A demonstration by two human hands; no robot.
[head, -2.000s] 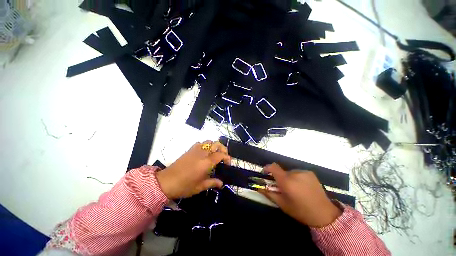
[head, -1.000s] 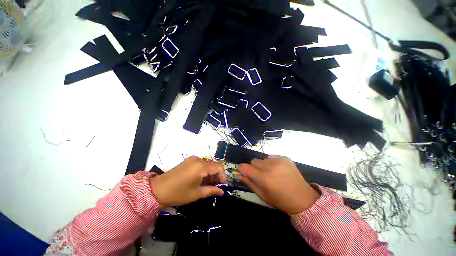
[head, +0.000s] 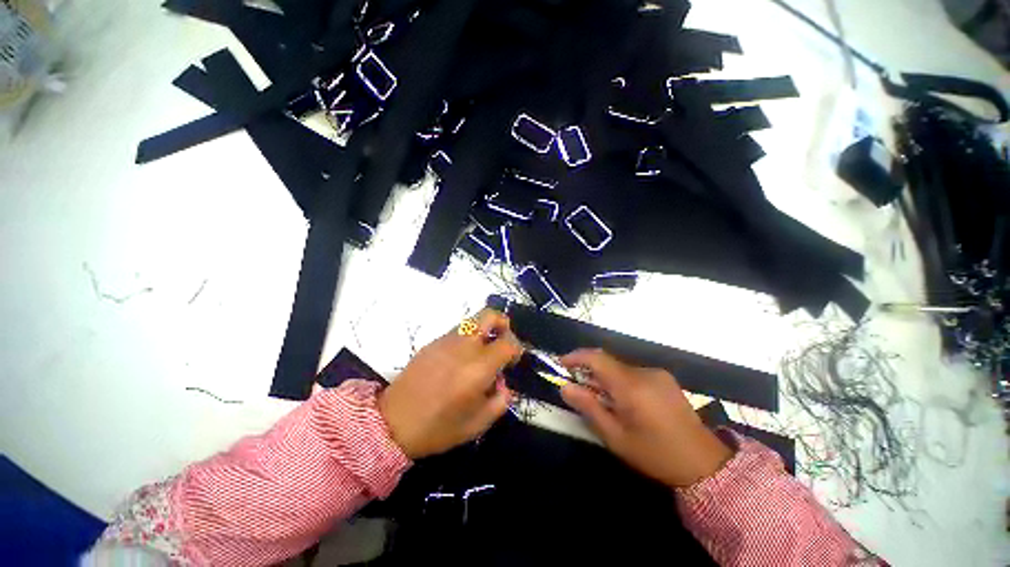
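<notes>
My left hand [head: 454, 382], with a yellow ring on a finger, pinches the end of a black webbing strap [head: 538, 374] low in the middle. My right hand [head: 642, 412] is just right of it and holds a small tool [head: 550, 369] with a pale, yellowish tip pointing at that strap end; most of the tool is hidden in the fingers. Fine thread ends show under the strap. Another black strap [head: 665, 352] lies just beyond my hands, its ringed end near my left fingertips.
A large pile of black straps [head: 620, 210] with silver rectangular rings [head: 588, 228] covers the table's far side. Dark straps lie below my hands. Thread waste [head: 853, 410], a small black block [head: 869, 172] and a dark hardware heap [head: 952, 222] lie right. A blue bin [head: 50, 515] is lower left.
Both hands were close together over the strap end one second ago. Now my right hand is slightly farther right and lower, and the tool's tip shows between them.
</notes>
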